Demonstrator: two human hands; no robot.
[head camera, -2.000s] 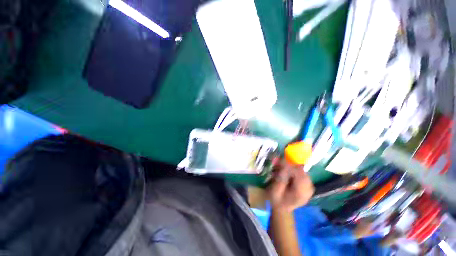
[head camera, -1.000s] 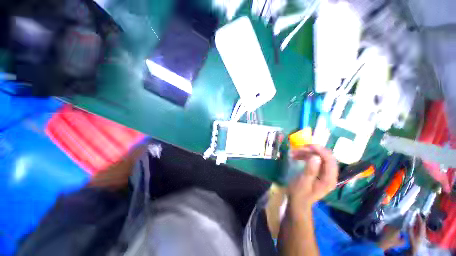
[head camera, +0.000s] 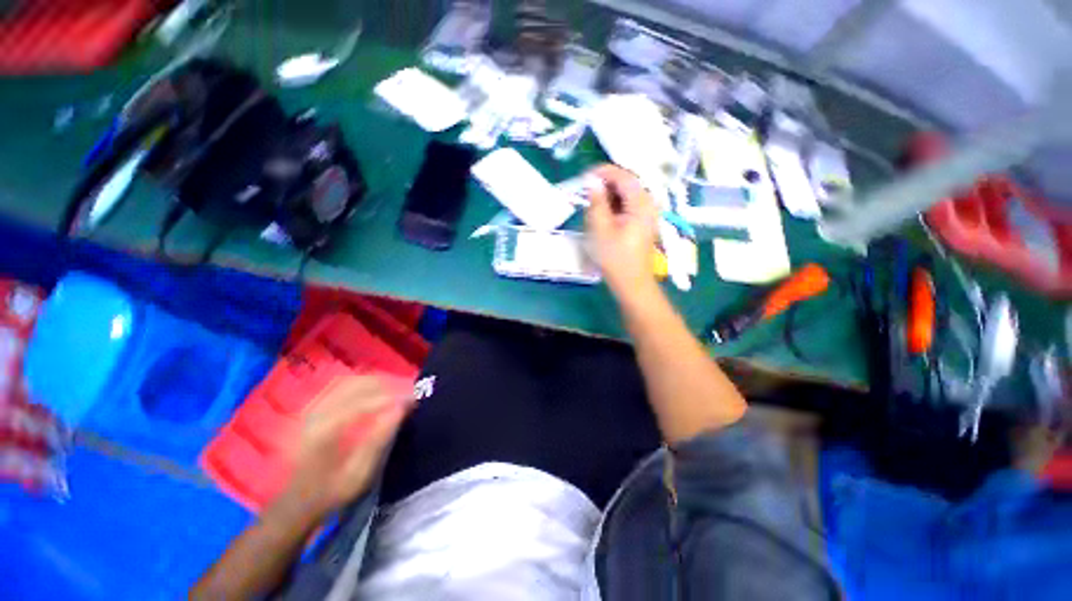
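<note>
An open power bank housing (head camera: 547, 255) lies near the bench's front edge. A white back cover (head camera: 520, 188) lies just behind it, slanted. My right hand (head camera: 621, 229) is over the housing's right end, fingertips by the cover's right side. It is blurred, and I cannot tell whether it holds anything. My left hand (head camera: 347, 440) is low over the red tray, off the bench and blurred. A small white spot shows by its fingertips; I cannot tell if it is held. A yellow-orange square (head camera: 660, 265) shows partly beside my right wrist.
A black smartphone (head camera: 439, 195) lies left of the cover. Black fans with cords (head camera: 288, 176) stand further left. White housings, covers and cables crowd the back. An orange-and-black tool (head camera: 776, 301) lies at right, with another orange handle (head camera: 920, 311) beyond. A blue stool (head camera: 82, 340) is at left.
The view has swung and shows more bench. My right hand has moved from the yellow-orange square to over the housing's right end. My left hand now shows over the red tray.
</note>
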